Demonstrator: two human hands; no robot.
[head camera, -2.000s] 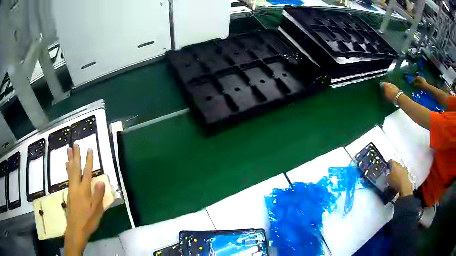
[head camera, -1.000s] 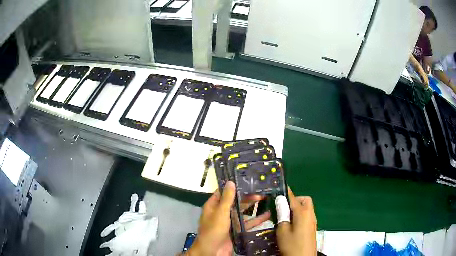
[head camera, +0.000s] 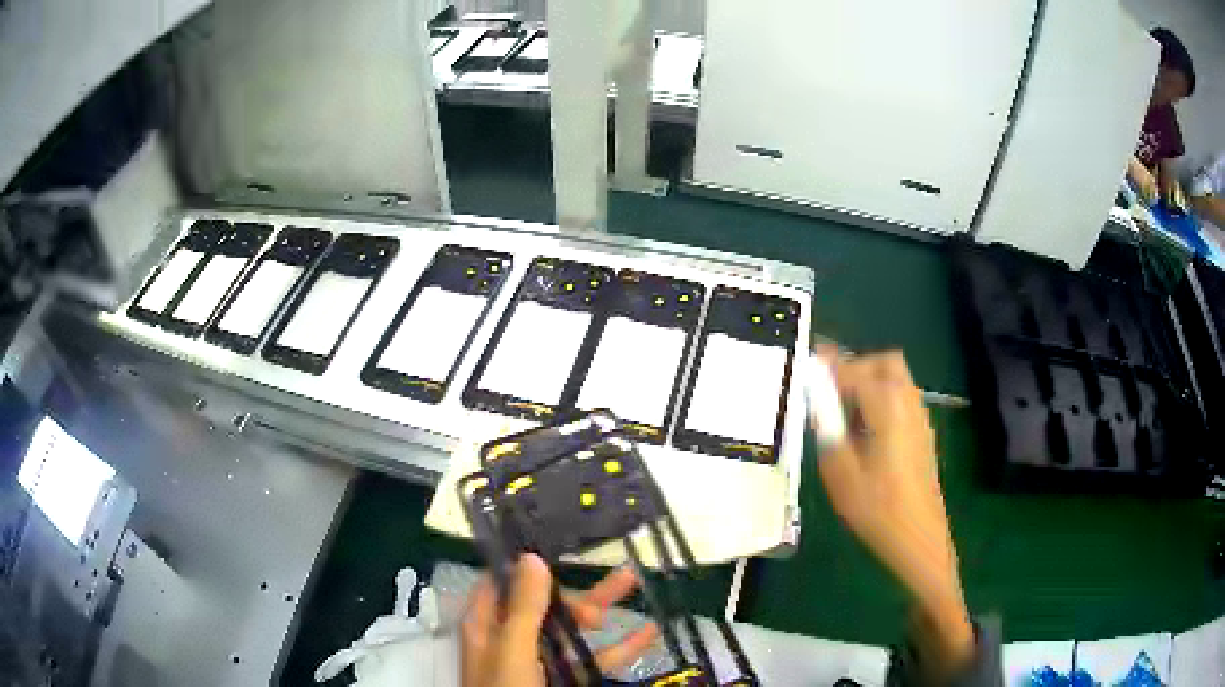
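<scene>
Black phone middle frames with yellow dots lie in a row on the white infeed plate; the rightmost frame is near the plate's right end. My left hand holds several stacked, fanned frames, tilted over the plate's front edge. My right hand, with a white finger cot, is just right of the rightmost frame, over the plate's right edge and the green belt. It holds no frame; its fingers are bent and a small gap shows between it and the frame.
A limp white glove lies at lower left, near the grey machine with its lit screen. The green belt runs at right, with black trays on it. Blue film shows at bottom right. A person is at far right.
One more frame now lies at the right end of the row. My right hand has left the held stack and moved up and right. My left hand has moved left with the stack.
</scene>
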